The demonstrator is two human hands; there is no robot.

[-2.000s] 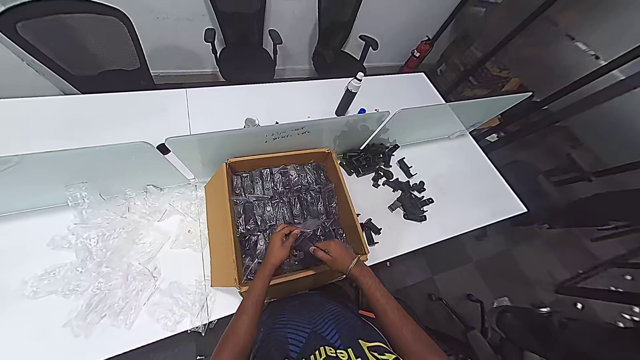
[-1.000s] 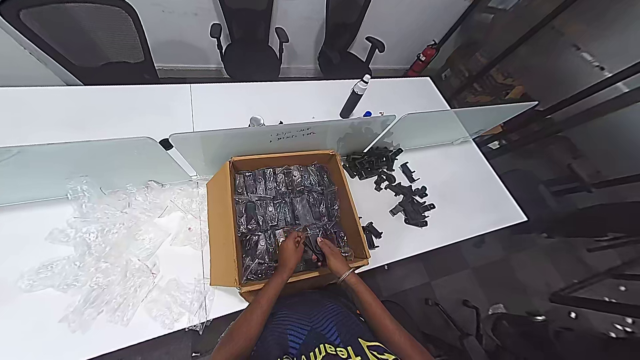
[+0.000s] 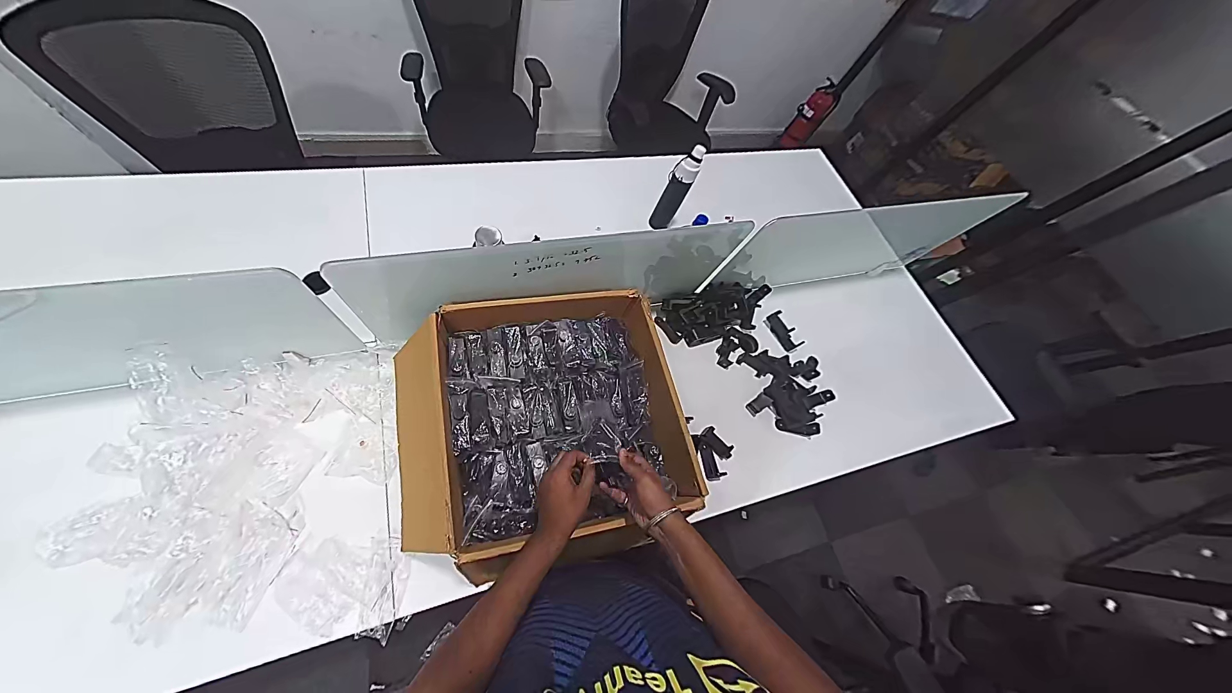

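Note:
A cardboard box (image 3: 421, 452) stands on the white table, filled with rows of black parts in clear plastic bags (image 3: 539, 404). Over its near part, my left hand (image 3: 566, 491) pinches the edge of a clear bag. My right hand (image 3: 640, 484), with a bracelet at the wrist, holds the same bag with a dark part (image 3: 608, 469) in it, close beside the left. Loose black plastic parts (image 3: 712, 313) lie in a heap right of the box, with several more (image 3: 791, 399) nearer the table's right end. Crumpled clear plastic bags (image 3: 221, 481) are spread left of the box.
Glass partitions (image 3: 539, 265) run along the table behind the box, the middle one bearing handwriting. Beyond them stands a dark bottle with a white top (image 3: 678, 188). Black office chairs (image 3: 478, 106) are at the far side. A red fire extinguisher (image 3: 810, 114) stands by the wall.
Both hands stay over the near part of the box. Since the first frame they have shifted slightly toward the near edge, and the fingers have changed their hold on the plastic.

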